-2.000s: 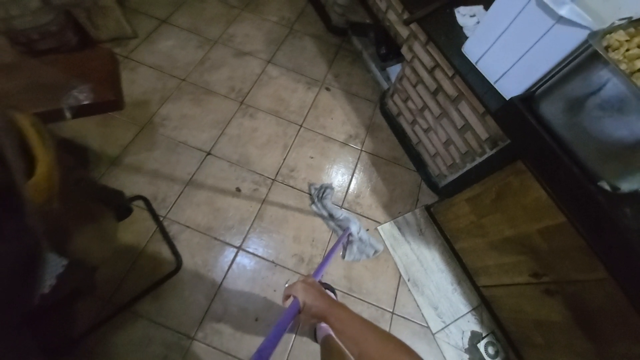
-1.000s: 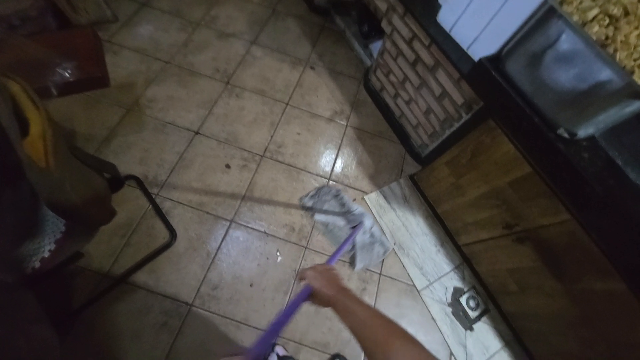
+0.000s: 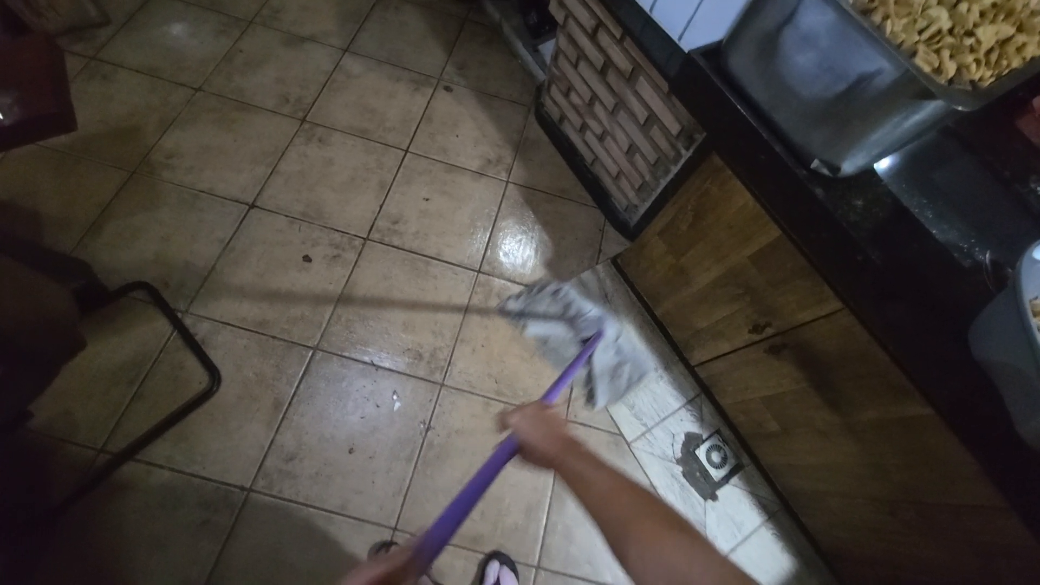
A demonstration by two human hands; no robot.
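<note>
My right hand [image 3: 536, 435] is closed around the middle of a purple pole [image 3: 475, 487], which slants from the bottom of the view up to the right. At the bottom edge my left hand [image 3: 386, 569], partly cut off, grips the pole's near end. A wet grey cloth [image 3: 569, 325] is draped over the pole's far end and lies on the tiled floor [image 3: 349, 406], its right part reaching the white tiles beside the wooden cabinet. The head under the cloth is hidden.
A wooden cabinet [image 3: 796, 357] with a dark countertop [image 3: 845, 244] runs along the right. On top stands a metal tray [image 3: 829, 81] of yellowish food pieces. A square floor drain [image 3: 717, 457] sits by the cabinet base. At left are a black metal chair leg frame [image 3: 191, 341] and a reddish-brown wooden piece [image 3: 32, 89].
The cloth on the pole's end has moved right, onto the white tiles by the cabinet. My left hand has come into view at the bottom. Both hands hold the pole.
</note>
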